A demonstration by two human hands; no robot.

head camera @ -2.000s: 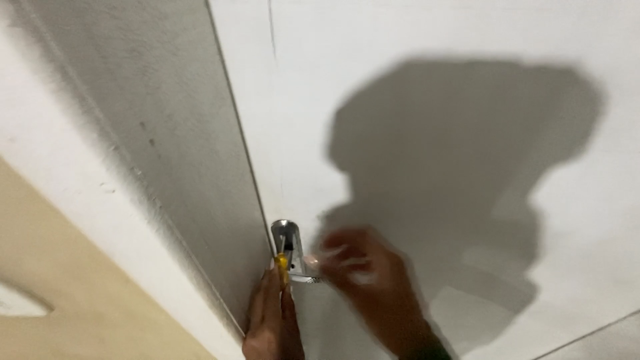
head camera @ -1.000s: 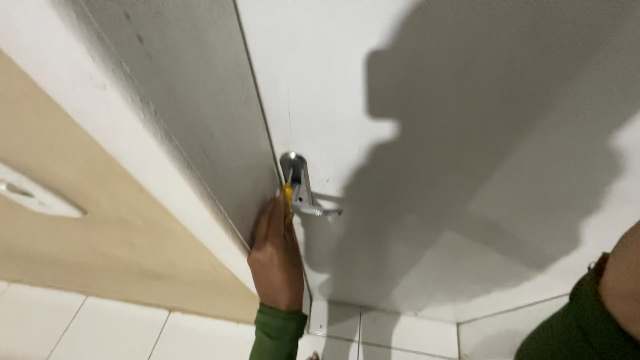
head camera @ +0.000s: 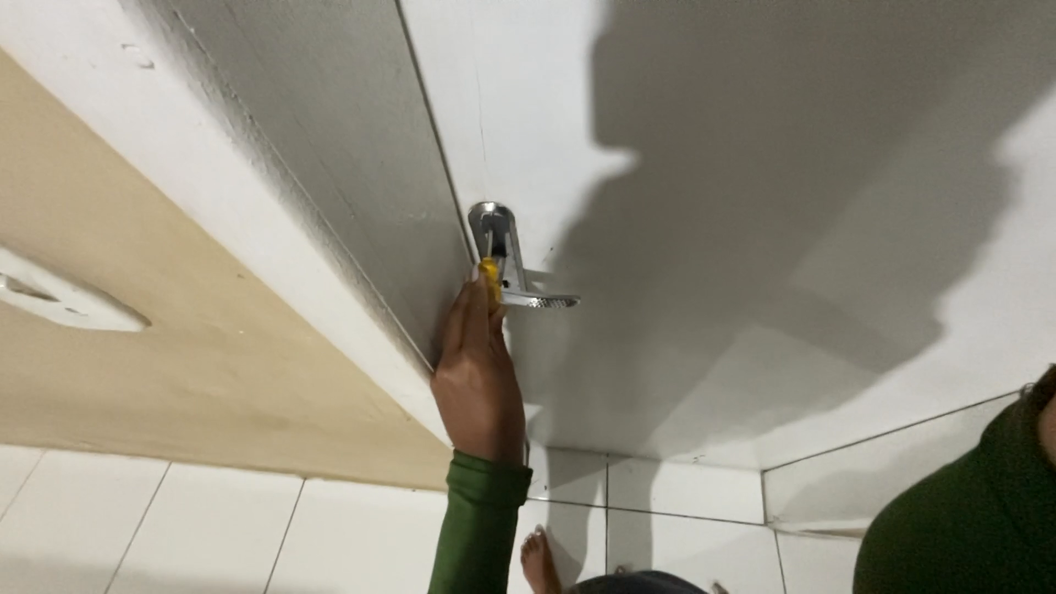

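Observation:
My left hand (head camera: 478, 375), in a green sleeve, grips the yellow handle of a screwdriver (head camera: 491, 276). The tool's thin shaft points up at the metal plate of a door lever handle (head camera: 511, 256), fixed near the edge of a white door (head camera: 528, 148). The lever's patterned grip sticks out to the right, just beside my fingers. Whether the tip sits in a screw cannot be told. My right hand is out of view; only a green sleeve shows at the lower right.
The white door frame (head camera: 247, 181) runs diagonally at the left, close to my hand. Beyond it, a beige wall (head camera: 206, 330) bears a white fixture (head camera: 66, 297). White floor tiles (head camera: 223, 528) and a bare foot (head camera: 538, 557) lie below. A large shadow falls across the door.
My right hand was beside the lever two seconds ago and has since left it, out of view. My left hand stays at the handle with the screwdriver. The view has shifted.

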